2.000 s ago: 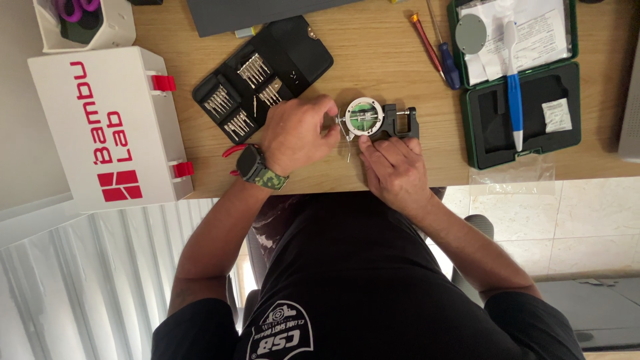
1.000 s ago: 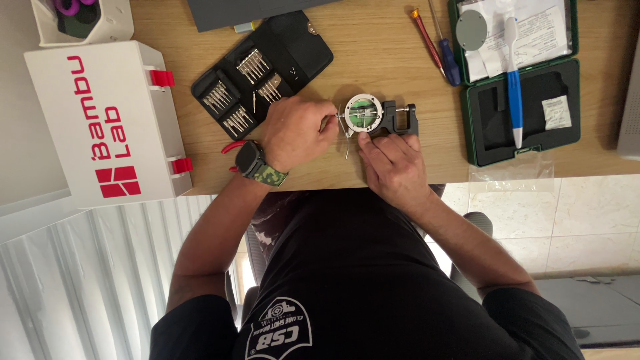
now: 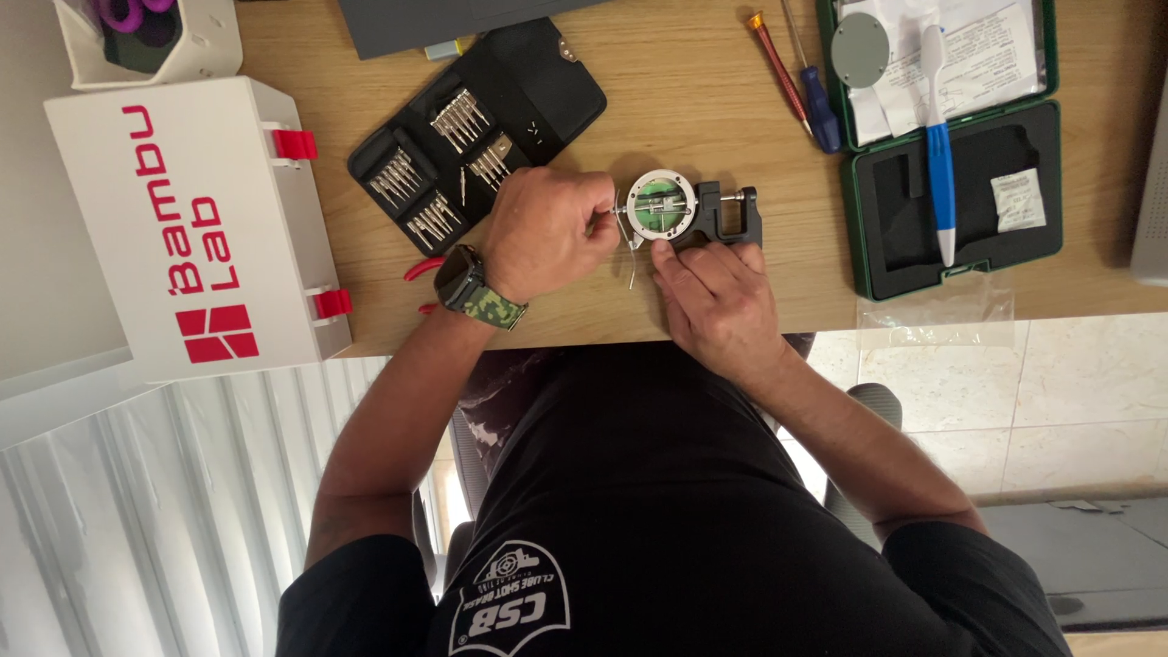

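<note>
A thickness gauge [image 3: 661, 205] with its round case uncovered lies near the desk's front edge; a green circuit board and small metal parts show inside the ring. My right hand [image 3: 725, 297] is shut on the lower side of its black frame [image 3: 750, 219], the index fingertip at the ring's lower rim. My left hand [image 3: 552, 233], with a watch [image 3: 461, 276] on the wrist, pinches at the metal stem and lever [image 3: 631, 260] on the gauge's left side. What exactly lies between those fingertips is hidden.
Around them are a black bit case [image 3: 584, 87], two precision screwdrivers [image 3: 780, 73] [image 3: 819, 114], an open green case [image 3: 958, 201] with a blue-and-white brush [image 3: 940, 169], a grey round cover [image 3: 860, 50], red-handled tool [image 3: 424, 267], white box [image 3: 196, 219] and plastic bag [image 3: 940, 310].
</note>
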